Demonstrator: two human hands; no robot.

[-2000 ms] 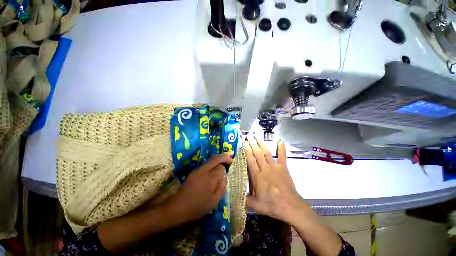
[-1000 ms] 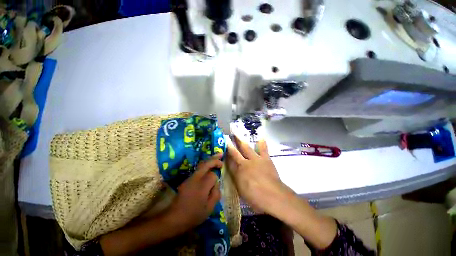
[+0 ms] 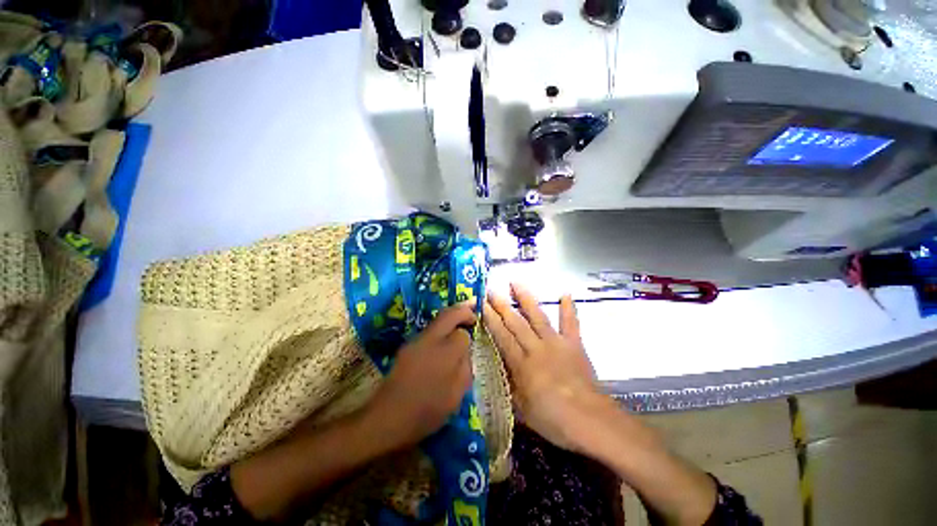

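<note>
The cream open-weave bag body (image 3: 236, 339) lies on the table left of the needle. Its shiny teal lining (image 3: 382, 272) with yellow flowers and white swirls runs along the mouth. My left hand (image 3: 437, 365) pinches the lining just in front of the machine's foot. My right hand (image 3: 539, 354) lies flat, fingers spread, at the bag's right edge below the lit presser foot (image 3: 526, 247). The bag's mouth edge passes by its fingertips. Whether the needle is in the cloth cannot be told.
The white sewing machine head (image 3: 637, 103) stands behind, its grey panel showing a lit blue display (image 3: 822, 147). Red-handled snips (image 3: 678, 289) lie right of the foot. A dark tool with a red end (image 3: 886, 269) is far right. Cream bags (image 3: 41, 267) are heaped at left by a blue edge (image 3: 121, 221).
The camera view has shifted. Both hands stay close to the foot on the bag mouth, with the right fingers now a little farther in front of it. The bag has hardly moved on the table.
</note>
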